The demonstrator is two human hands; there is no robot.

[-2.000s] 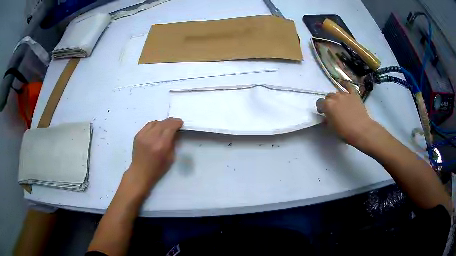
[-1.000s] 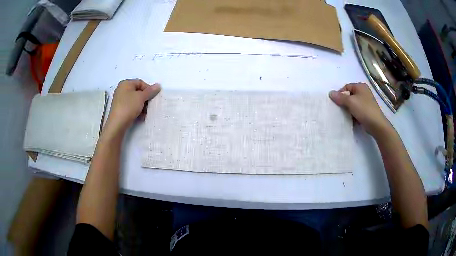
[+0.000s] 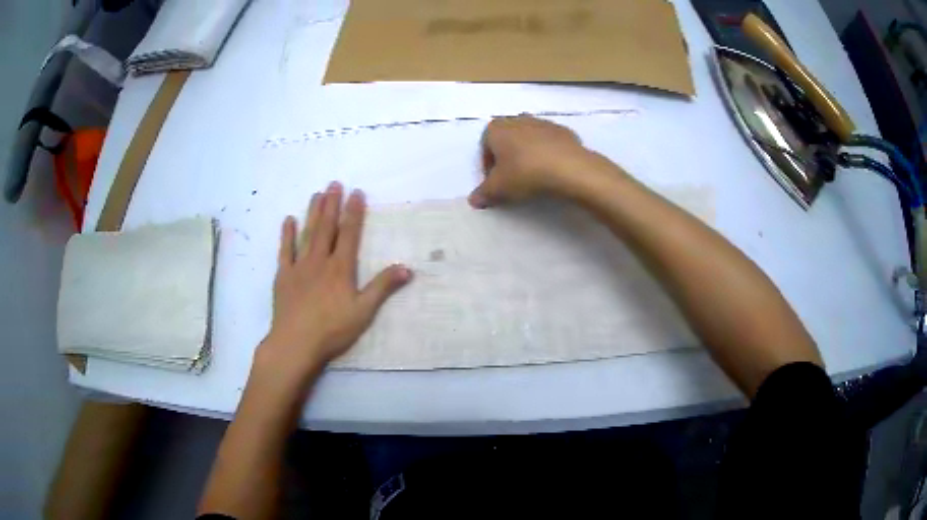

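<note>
An off-white fabric panel [image 3: 488, 295] lies flat on the white table in front of me, with a small grey spot left of its middle. My left hand [image 3: 330, 274] lies flat, fingers spread, on the panel's left end. My right hand [image 3: 523, 163] is at the panel's far edge near its middle, fingers curled and thumb on the edge. Whether it pinches the fabric cannot be told. My right forearm passes over the panel's right part and hides some of it.
A tan card template [image 3: 508, 46] lies beyond the panel. A steam iron [image 3: 773, 122] with hoses is at the right, by a dark rest [image 3: 747, 20]. A layered fabric stack [image 3: 137, 295], a brown strip [image 3: 142, 152] and a white folded pile [image 3: 188, 36] are at the left.
The panel, first narrow and white between both hands, now lies flat. My left hand has opened onto it. My right hand has moved left from the right corner to the middle of the far edge.
</note>
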